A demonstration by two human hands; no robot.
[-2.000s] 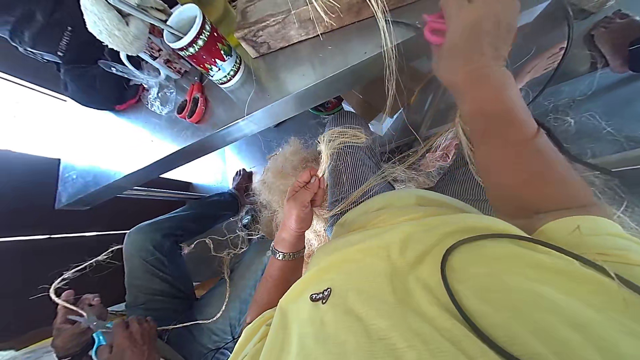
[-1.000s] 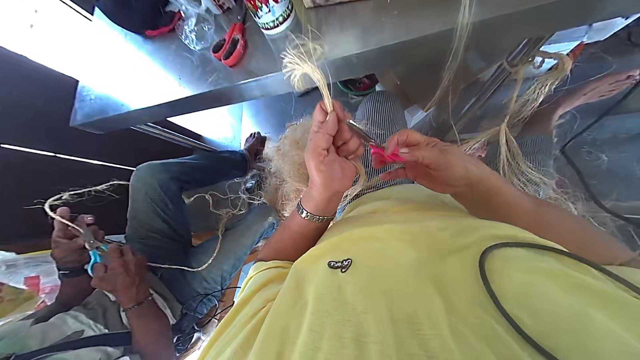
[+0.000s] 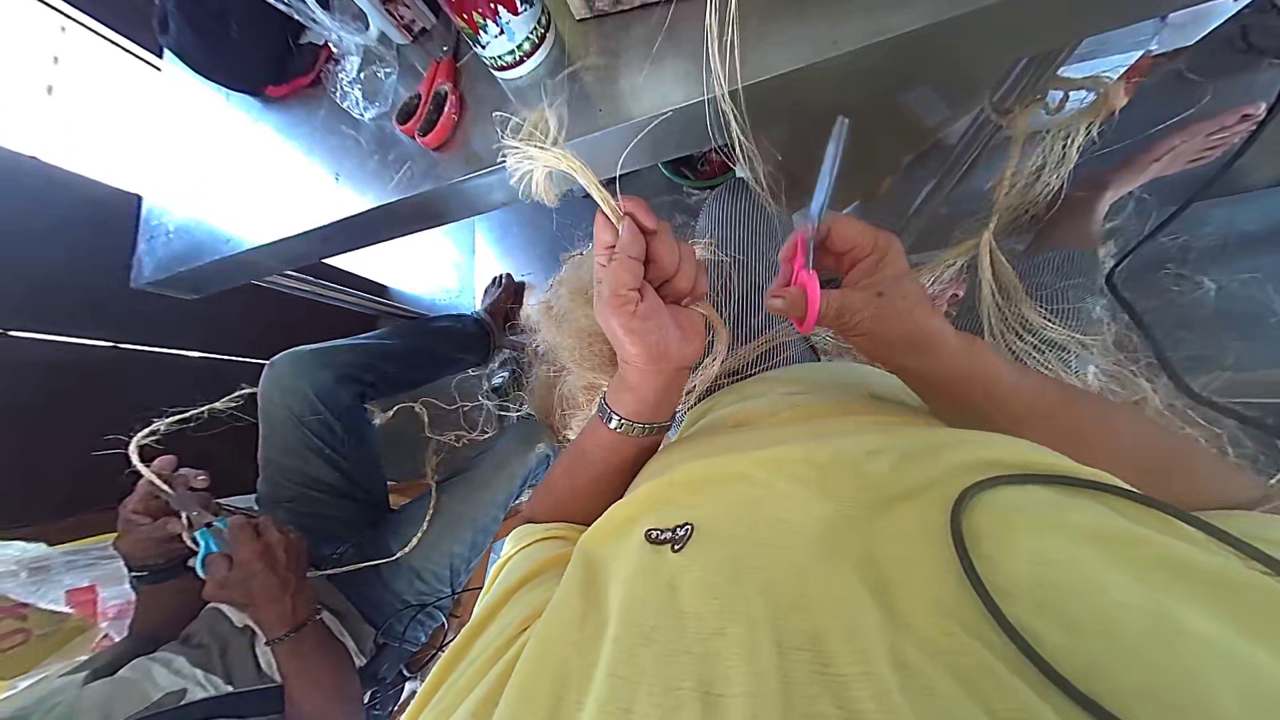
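Observation:
My left hand point(image 3: 650, 290) is raised in the middle, pinching a bundle of pale plant fibre point(image 3: 560, 170) whose frayed end fans out above the fingers. The rest of the fibre trails from the palm down to my lap. To its right, my right hand point(image 3: 860, 290) holds pink-handled scissors point(image 3: 806, 270), blades pointing up and looking closed, apart from the bundle. A fluffy heap of fibre point(image 3: 570, 340) lies behind my left wrist. Long fibre strands point(image 3: 1000, 270) hang and spread to the right of my right hand.
A metal table point(image 3: 620, 120) crosses the top, bearing red-handled scissors point(image 3: 432, 105), a patterned cup point(image 3: 505, 35), a plastic bag point(image 3: 360, 75) and a dark cap point(image 3: 235, 45). At lower left, a co-worker's hands point(image 3: 250, 570) hold blue-handled scissors at a rope point(image 3: 150, 440). A black cable point(image 3: 1000, 600) crosses my shirt.
My left hand has risen from my lap with the fibre bundle. My right hand came down from the upper right with the scissors, reached the bundle, and now stands away to its right.

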